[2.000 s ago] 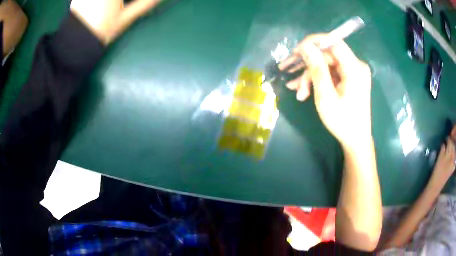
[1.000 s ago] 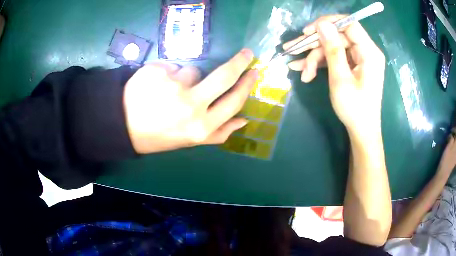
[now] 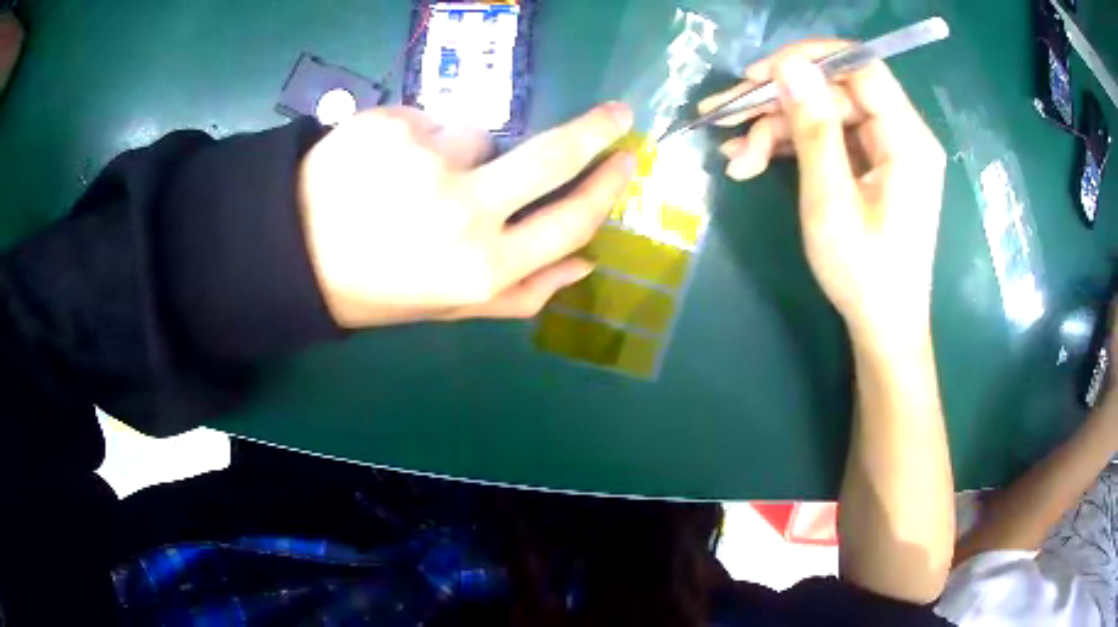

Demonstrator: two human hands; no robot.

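The tape sheet (image 3: 629, 300) with rows of amber-yellow rectangles lies on the green table. My left hand (image 3: 460, 221) is over its upper left part, fingertips on its top edge. My right hand (image 3: 846, 159) holds silvery tweezers (image 3: 877, 49), their tips at the sheet's upper end near my left fingertips. Glare there hides whether the tips hold tape. An opened black phone housing (image 3: 526, 74) with a bright white and blue inside lies beyond my left hand. A small dark flat part (image 3: 307, 86) with a white round spot lies left of it, partly covered by my hand.
A clear plastic film (image 3: 687, 61) glares beyond the tape sheet. Another glaring clear strip (image 3: 1009, 245) lies to the right. Black device units (image 3: 1091, 159) are at the far right. Another person's forearm (image 3: 1042, 478) rests at the right edge. The table's curved near edge (image 3: 490, 483) is below.
My left hand has come in from the upper left onto the tape sheet. The housing and small dark part have come into view. The tweezer tips stay near the sheet's upper end.
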